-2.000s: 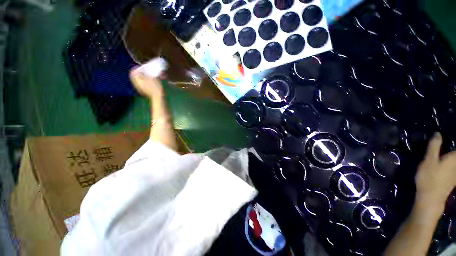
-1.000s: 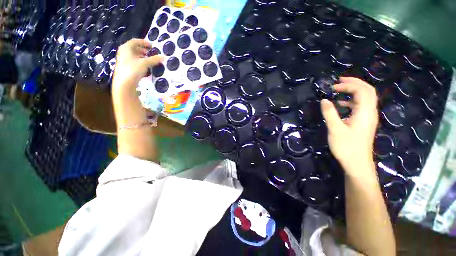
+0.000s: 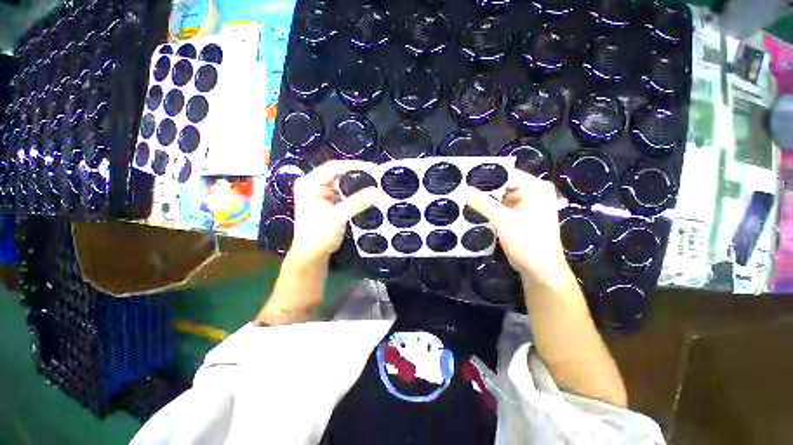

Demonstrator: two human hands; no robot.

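A white label sheet [image 3: 424, 228] with rows of round black labels is held level over the near part of the black blister tray [image 3: 452, 113]. My left hand [image 3: 326, 209] grips its left end, thumb on top. My right hand [image 3: 522, 217] grips its right end, thumb on top near the upper right labels. The tray has rows of round pockets. Glossy round black parts [image 3: 588, 174] show at the right of the sheet. The pockets under the sheet and hands are hidden.
A spare label sheet [image 3: 181, 109] and a yellowish tape roll [image 3: 191, 17] lie left of the tray. Stacked black trays [image 3: 65, 113] stand farther left. Printed sheets [image 3: 713, 191] show at the right. A brown carton [image 3: 143, 256] is below left, above green floor.
The view has turned and shifted. My left hand has brought a label sheet over the tray. My right hand has left the tray pockets and taken hold of the sheet's other end.
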